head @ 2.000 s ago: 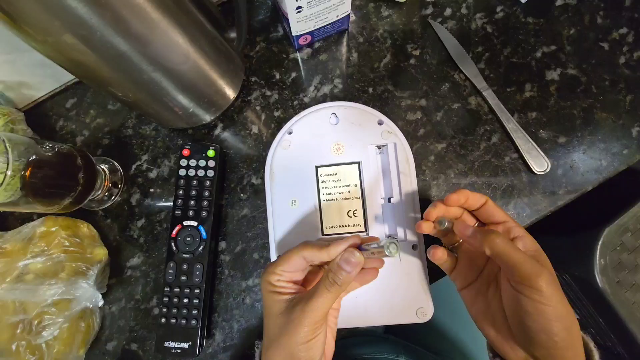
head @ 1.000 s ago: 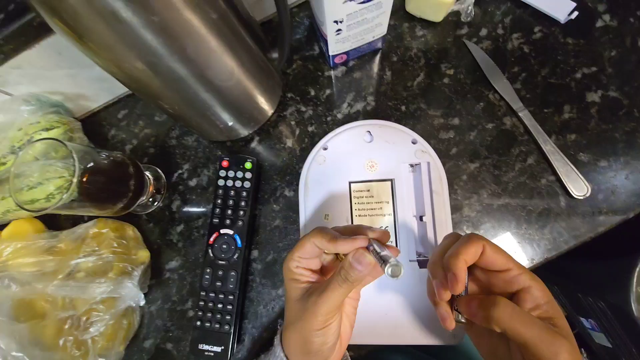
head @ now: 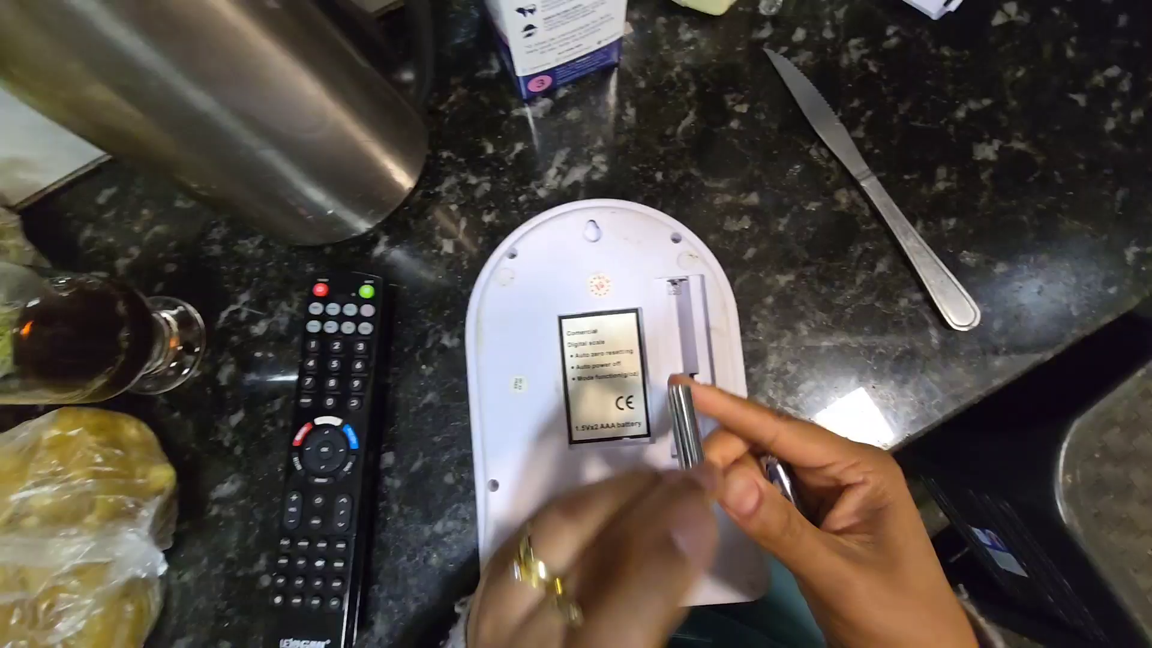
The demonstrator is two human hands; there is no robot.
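Note:
A white plastic digital kitchen scale (head: 531, 360) lies face down on the counter, its narrow battery compartment (head: 688, 324) uncovered. Over the lower part of that compartment, my right hand (head: 810, 504) holds a silvery AAA battery (head: 686, 423) between its fingers. A second shiny cylindrical item (head: 778, 477) shows partly behind the thumb of the same hand. My left hand (head: 603, 567), blurred and wearing a ring, is above the scale's lower half, with its fingertips at the battery's lower end. Whether it grips anything is unclear.
Left of the scale lies a black remote control (head: 326, 504). Beyond are a steel jug (head: 234, 108), a glass of dark drink (head: 81, 342) and a bag of yellow produce (head: 81, 531). A box (head: 567, 45) stands behind, and a table knife (head: 873, 184) lies at the right.
My left hand has moved toward my right hand and no longer shows the battery it held up. My right hand now holds a battery over the compartment.

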